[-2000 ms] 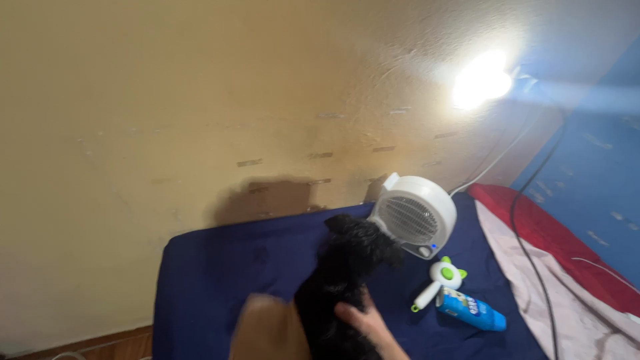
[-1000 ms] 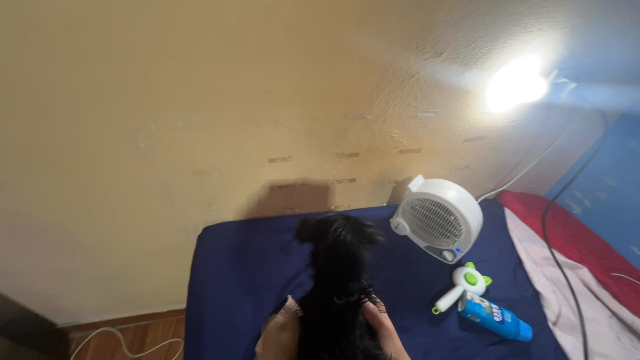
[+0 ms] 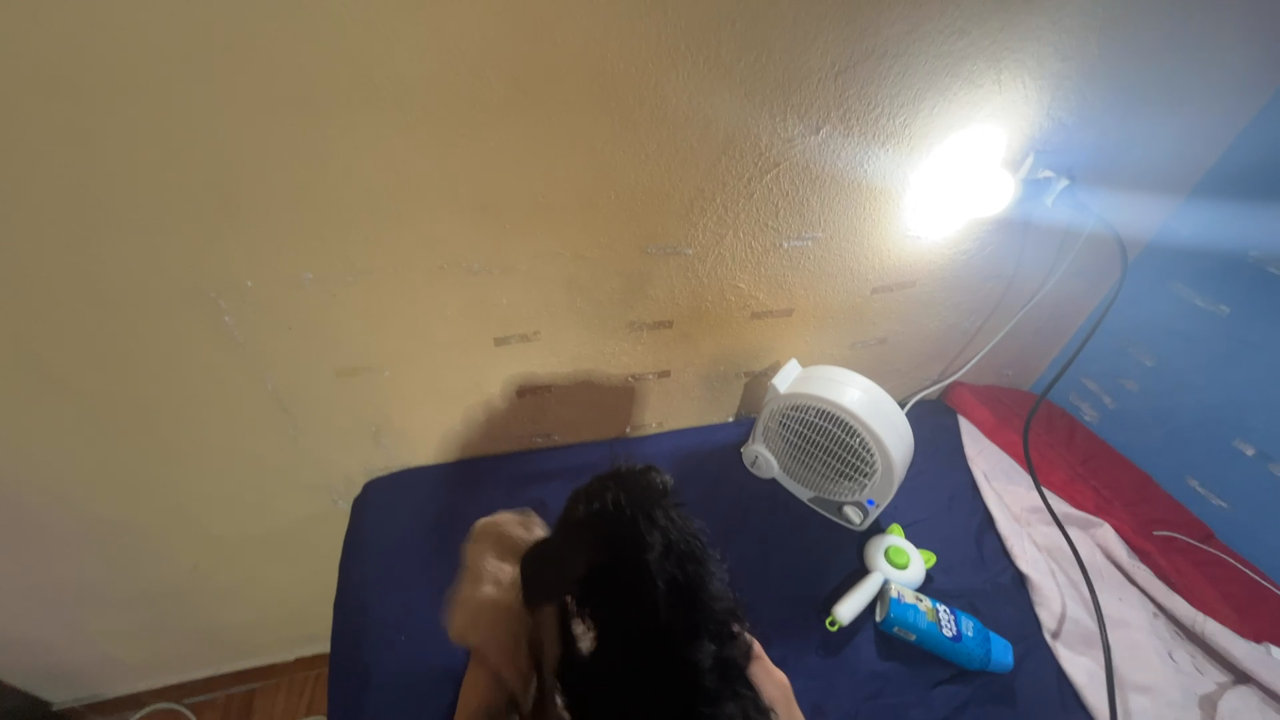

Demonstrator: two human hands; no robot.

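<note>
A black, curly-haired dog (image 3: pixel 650 590) sits at the lower middle, over a navy sheet (image 3: pixel 400 560). My left hand (image 3: pixel 500 570), blurred, is at the dog's left side with a tan cloth (image 3: pixel 495 550) in it. On the other side, my right hand (image 3: pixel 770 680) rests against the dog's flank, its fingers hidden behind the fur. Right of the dog stands a white fan heater (image 3: pixel 825 445) with a small blue light. Near it lie a white and green pet brush (image 3: pixel 885 565) and a blue bottle (image 3: pixel 940 628) bearing writing.
A bright lamp (image 3: pixel 960 185) shines at the upper right of the yellow wall (image 3: pixel 300 200). A black cable (image 3: pixel 1050 480) hangs over a red and pale pink cover (image 3: pixel 1100 560). Wooden floor (image 3: pixel 270 690) shows at the lower left.
The cloth in my left hand has moved up beside the dog's head. The dog's head, upright between my hands a second ago, has shifted and its outline looks different.
</note>
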